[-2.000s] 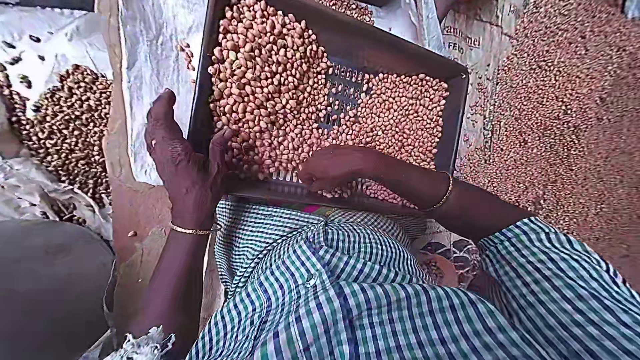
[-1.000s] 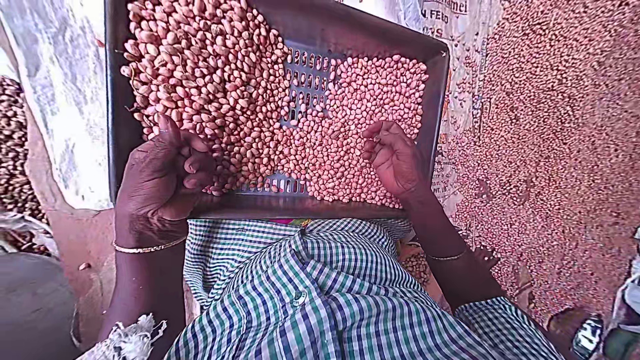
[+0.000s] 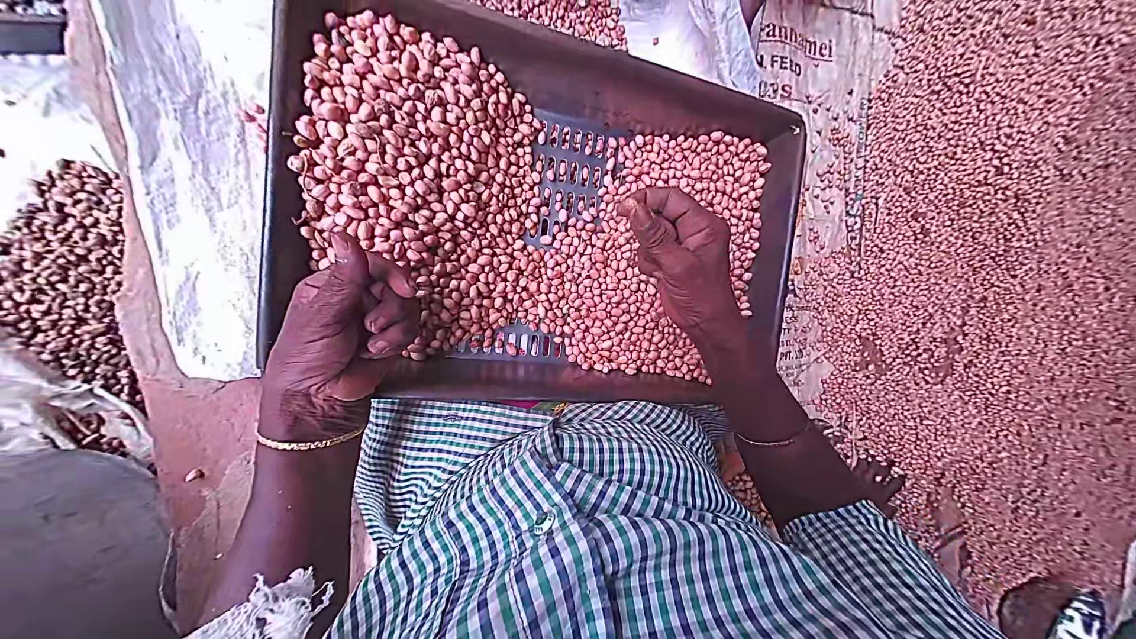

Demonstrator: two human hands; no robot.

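A dark plastic tray (image 3: pixel 532 382) with a slotted bottom lies across the lap. Larger pinkish nuts (image 3: pixel 417 151), which look like peanut kernels, fill its left part; smaller kernels (image 3: pixel 612 302) cover the right part, with bare slots partly between them. My left hand (image 3: pixel 346 324) is at the tray's near left corner, fingers curled over the edge of the larger nuts; whether it holds any cannot be seen. Over the smaller kernels is my right hand (image 3: pixel 683 253), thumb and forefinger brought together; nothing shows plainly between them.
A wide spread of small kernels (image 3: pixel 1003 266) covers the ground at right, beside a printed sack (image 3: pixel 799 71). At left are a white sheet (image 3: pixel 195 177), a heap of darker nuts (image 3: pixel 67 275) and a grey rounded object (image 3: pixel 80 541). A dark object, perhaps footwear, is at bottom right.
My right hand was low among the kernels at the tray's near side two seconds ago; it is now raised over the right part. My left hand's fingers have curled in.
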